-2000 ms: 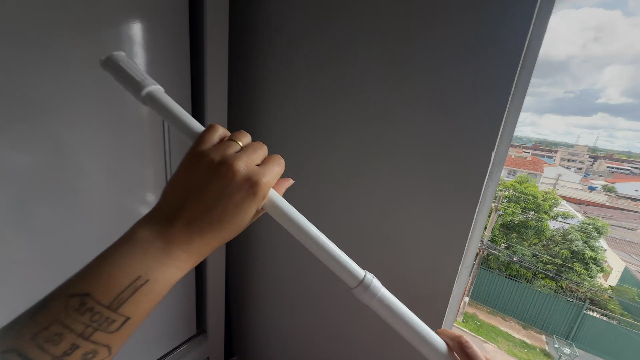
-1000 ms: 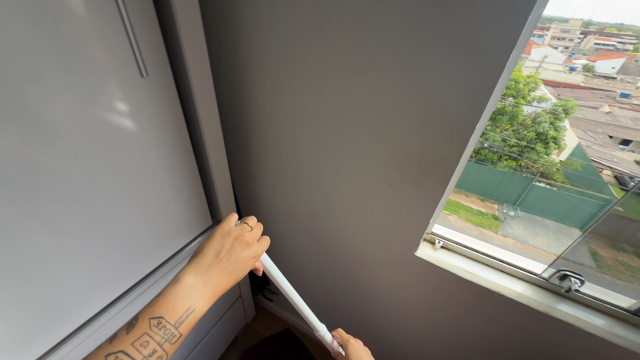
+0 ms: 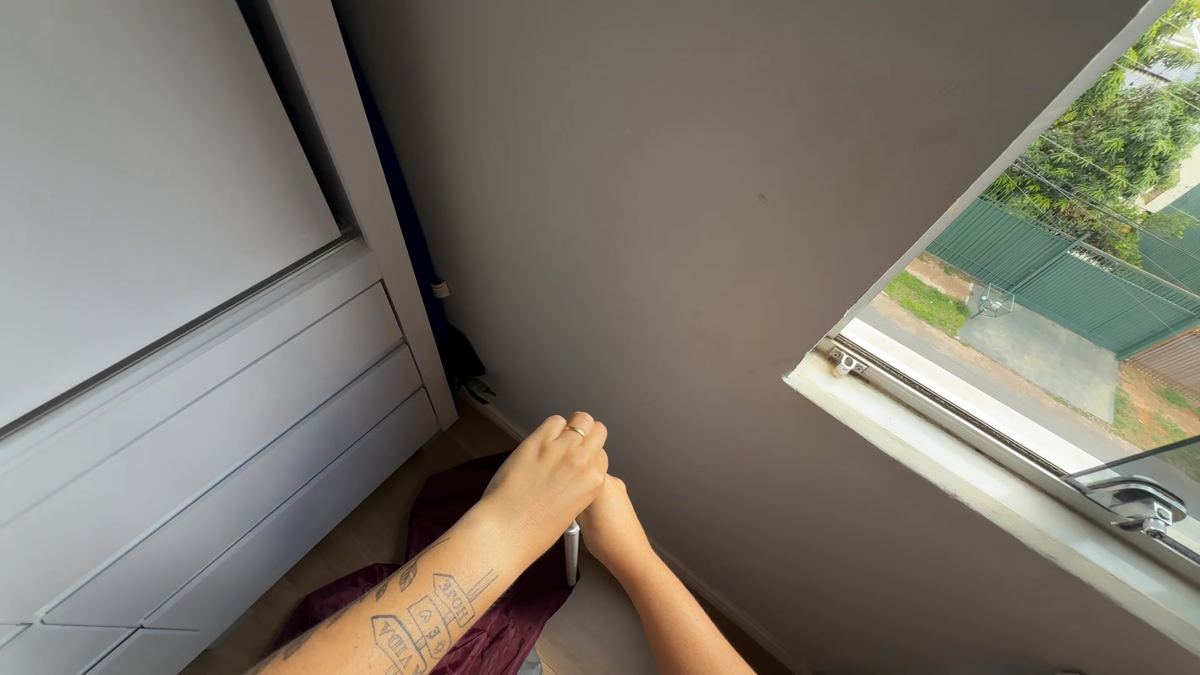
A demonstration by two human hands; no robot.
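My left hand [image 3: 553, 473], with a ring and a tattooed forearm, is closed around a white pole at the lower middle of the view. Touching it on the right is my right hand [image 3: 611, 525], its fingers also closed at the pole. Only a short end of the white pole [image 3: 572, 555] shows below the hands; the rest is hidden by them or by the angle. Dark maroon fabric [image 3: 506, 619] lies beneath, partly behind my left forearm.
A light wardrobe with drawers [image 3: 234, 403] stands at left. Dark items and a cable [image 3: 476, 382] sit in the gap beside the grey wall [image 3: 656, 234]. At right is a window with a pale sill [image 3: 900, 427] and a metal latch [image 3: 1139, 506]. Wooden floor [image 3: 366, 544] shows below.
My hands have come together on the white pole; earlier they held it apart, with a long stretch showing between them. The view has tilted down, bringing in the floor and maroon fabric.
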